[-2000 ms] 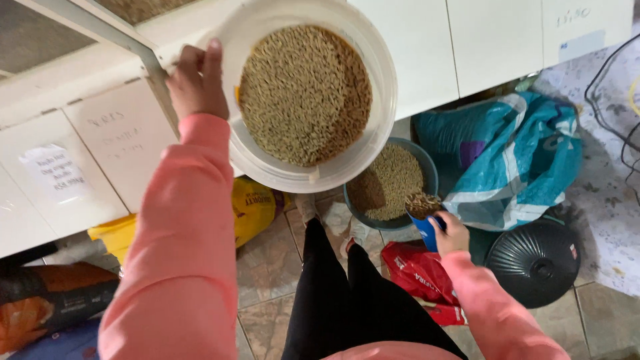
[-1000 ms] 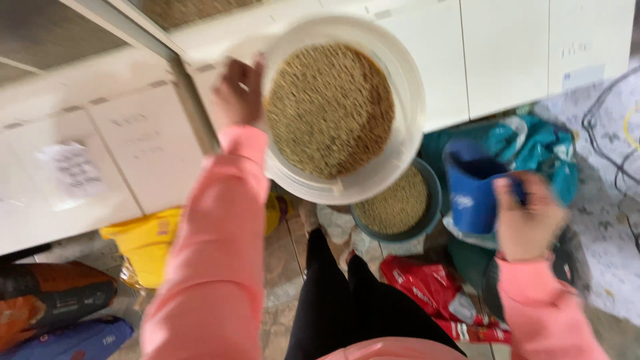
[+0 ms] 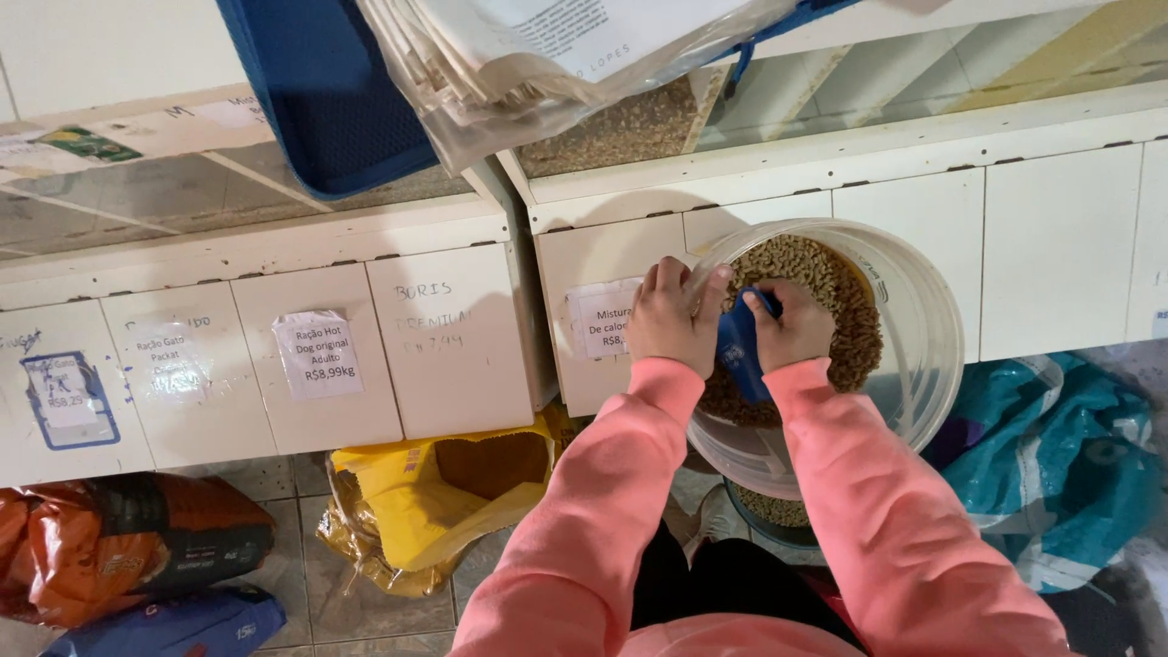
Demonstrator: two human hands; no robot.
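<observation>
A clear plastic bucket (image 3: 922,365) holds brown pellets (image 3: 849,319) and is tilted toward me. My left hand (image 3: 673,315) grips its left rim. Inside the bucket, my right hand (image 3: 792,321) is closed around the handle of a blue plastic scoop (image 3: 741,351), whose body lies against the pellets. Below the bucket, a dark green tub (image 3: 785,531) of lighter pellets shows only in part; the bucket and my right sleeve cover the rest.
White cabinet fronts (image 3: 922,265) with paper labels run behind the bucket. A plastic sleeve of papers (image 3: 566,55) and a blue mesh holder (image 3: 338,109) hang above. An open yellow bag (image 3: 411,493), an orange bag (image 3: 119,547), a blue bag (image 3: 192,625) and a teal bag (image 3: 1058,465) are below.
My right hand has brought the blue scoop from the right side into the bucket. My left hand still holds the bucket's rim. The view has shifted to the left and up.
</observation>
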